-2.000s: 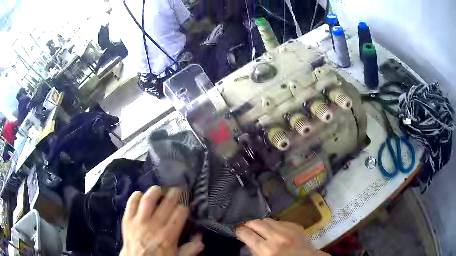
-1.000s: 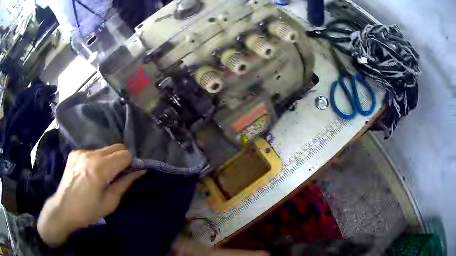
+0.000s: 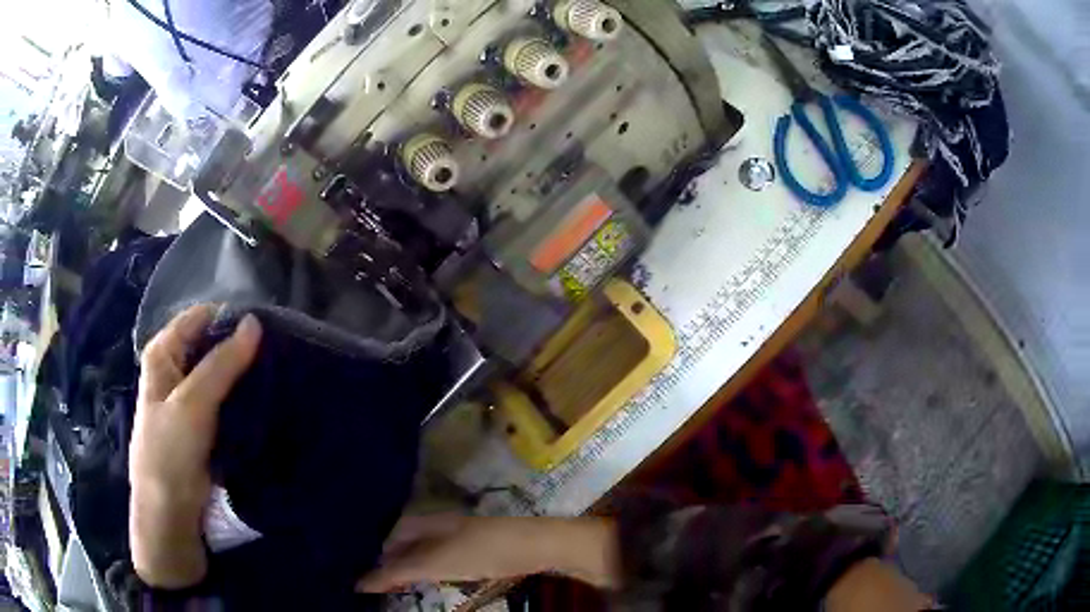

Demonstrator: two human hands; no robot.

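Note:
The navy garment (image 3: 329, 460) hangs over the table's front edge, left of the yellow frame. The grey ribbed piece (image 3: 215, 269) lies along its top, and a pale stitched seam edge runs towards the needle area (image 3: 383, 269) of the cream overlock machine (image 3: 478, 144). My left hand (image 3: 179, 430) grips the garment's rim at the left, thumb on top. A white tag (image 3: 227, 522) shows beside that hand. My right hand (image 3: 418, 550) is low at the garment's lower right side; its fingers are partly hidden by the cloth.
Blue-handled scissors (image 3: 833, 150) lie on the white table (image 3: 729, 281) at the right, below a black-and-white strip bundle (image 3: 914, 60). The yellow frame (image 3: 651, 341) sits at the machine's front. A clear guard (image 3: 179, 138) stands at its left end. Dark cloth (image 3: 96, 323) lies at the far left.
The view has shifted, so the machine sits further up and left. My left hand has turned more upright on the garment rim. My right hand has moved away from the cloth plate to the garment's lower side.

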